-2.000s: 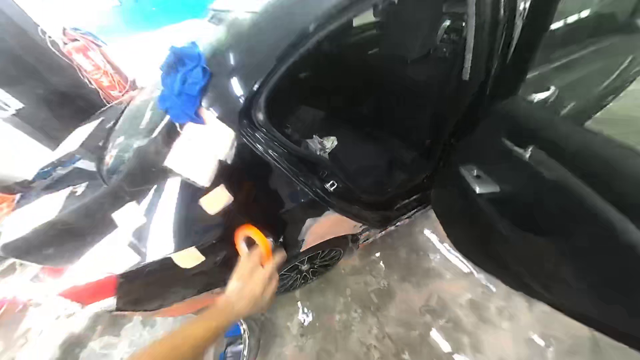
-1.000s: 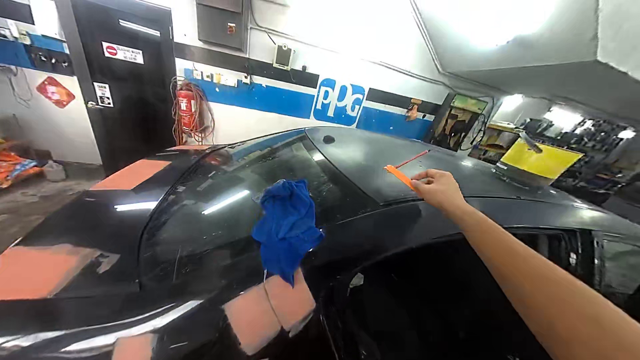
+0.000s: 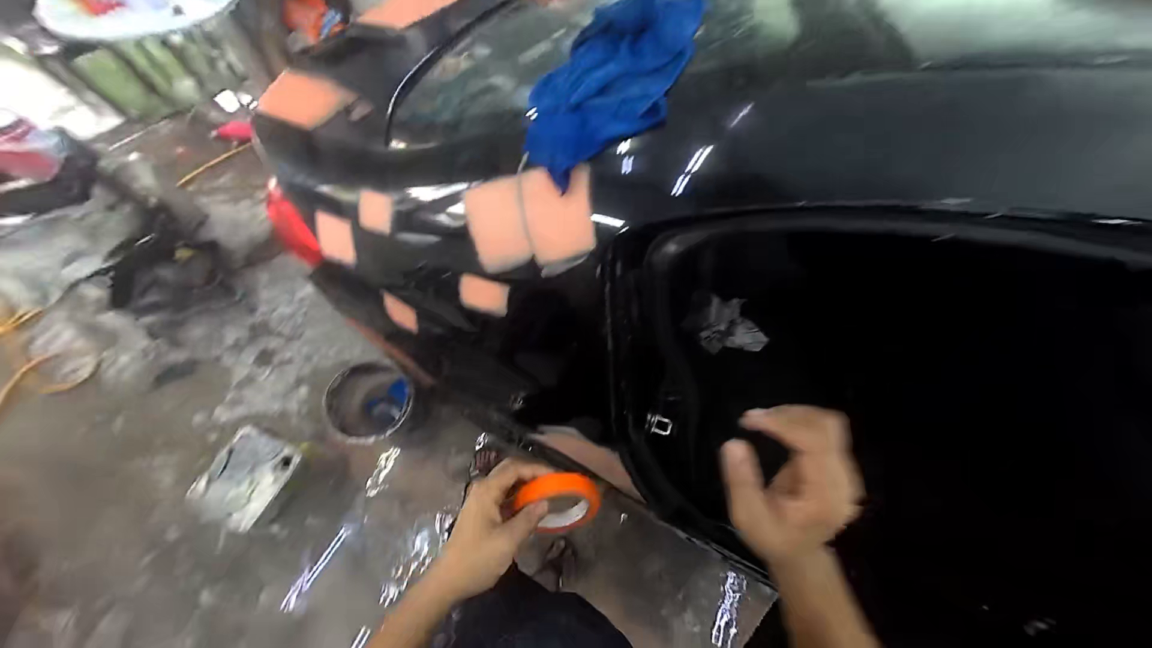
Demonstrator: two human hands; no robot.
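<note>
My left hand (image 3: 499, 522) grips an orange roll of masking tape (image 3: 558, 500) by its left rim, low beside the black car. To its right, my right hand (image 3: 796, 477) is raised in front of the dark rear door opening (image 3: 900, 378), thumb and forefinger apart, with nothing visible between them. A blue cloth (image 3: 616, 81) lies on the car's rear pillar and glass. Below it, salmon-coloured patches (image 3: 495, 220) mark the black rear panel (image 3: 558, 351). Crumpled grey material (image 3: 731, 326) shows inside the door opening.
A bucket (image 3: 367, 402) with something blue inside stands on the wet, stained floor (image 3: 270, 333) beside the car. A whitish box-like object (image 3: 245, 477) lies nearer. The red tail light (image 3: 292, 225) is at the car's rear corner. Hoses or cords lie at the far left.
The view has swung down from the roof and wall. One second ago a hand held an orange strip over the roof; now both hands are low by the door opening, the left with the tape roll.
</note>
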